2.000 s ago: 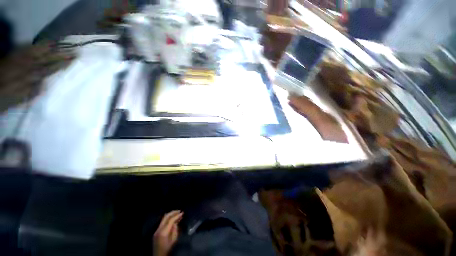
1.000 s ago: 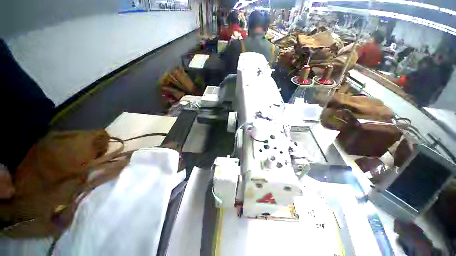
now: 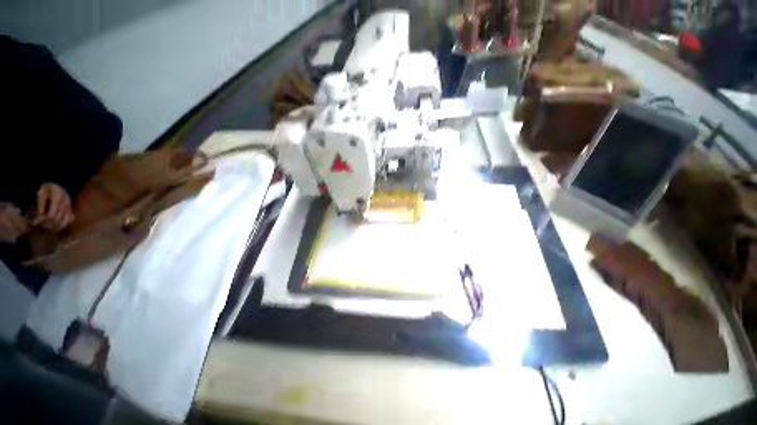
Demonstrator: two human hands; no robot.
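Neither of my hands is in view. The white pattern sewing machine (image 3: 340,158) with a red triangle stands just beyond the middle. A small yellow plate (image 3: 394,207) sits under its head. A dark frame (image 3: 357,325) surrounds the bright white bed (image 3: 390,257), which has a yellow-edged clamp line. A small dark tool, possibly thread snips (image 3: 471,292), lies on the bed's right part. A flat brown leather piece (image 3: 664,303) lies on the table to the right, below the control panel (image 3: 631,162). Glare hides part of the bed.
At the left, another person in dark clothing (image 3: 58,108) has both hands on a brown handbag (image 3: 124,207) over a white cover sheet (image 3: 178,274). A brown strip or cord runs down to a small dark object (image 3: 85,342). Brown bag parts (image 3: 564,116) are behind the panel.
The view has tilted down from the aisle and thread stands to the machine bed. The hand low in the oldest frame is gone. The other person's hands on the brown bag now show more fully.
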